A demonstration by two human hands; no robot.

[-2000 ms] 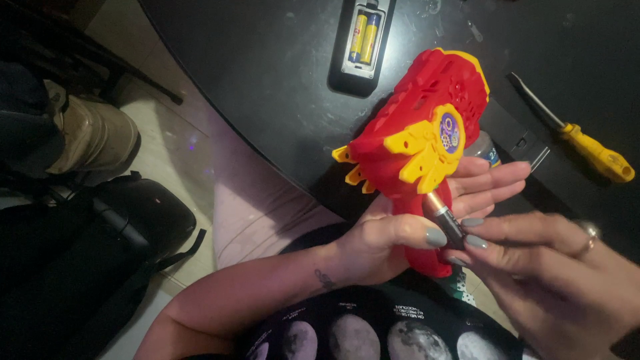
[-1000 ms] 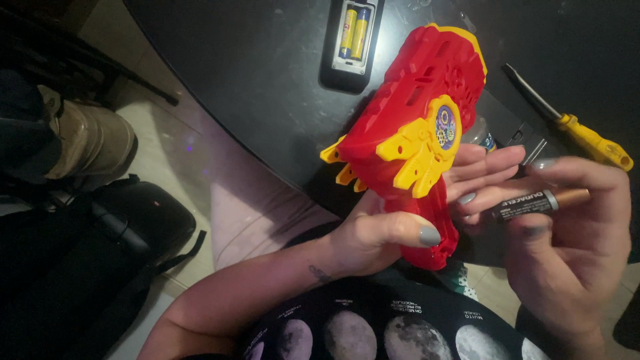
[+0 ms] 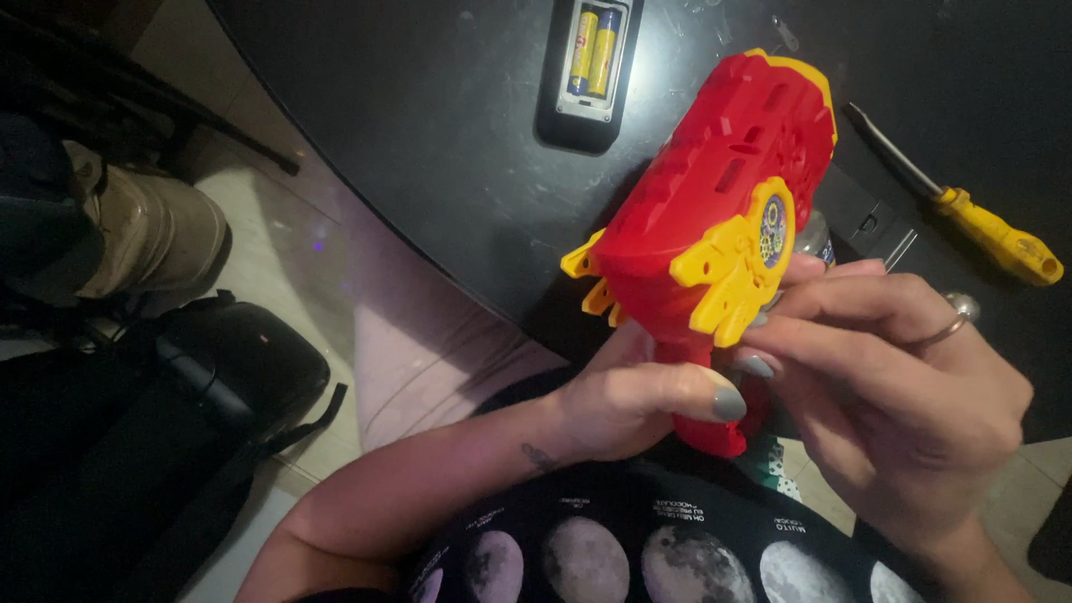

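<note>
My left hand is closed round the handle of a red and yellow plastic toy gun, which it holds tilted above the table. The fingertips of my right hand are pinched together at the side of the handle, just under the yellow wing-shaped trim. Whether the battery is between them cannot be seen, as the fingers and the toy cover that spot. A black remote control lies on the table with its battery bay uncovered, holding two yellow and blue batteries.
On the round black table, a screwdriver with a yellow handle lies at the right. A clear container is partly hidden behind the toy. A black bag and a beige shoe are on the left.
One second ago my right hand held a Duracell battery in plain view, off to the right of the toy. That hand has since moved to the toy's handle, and the battery is no longer visible.
</note>
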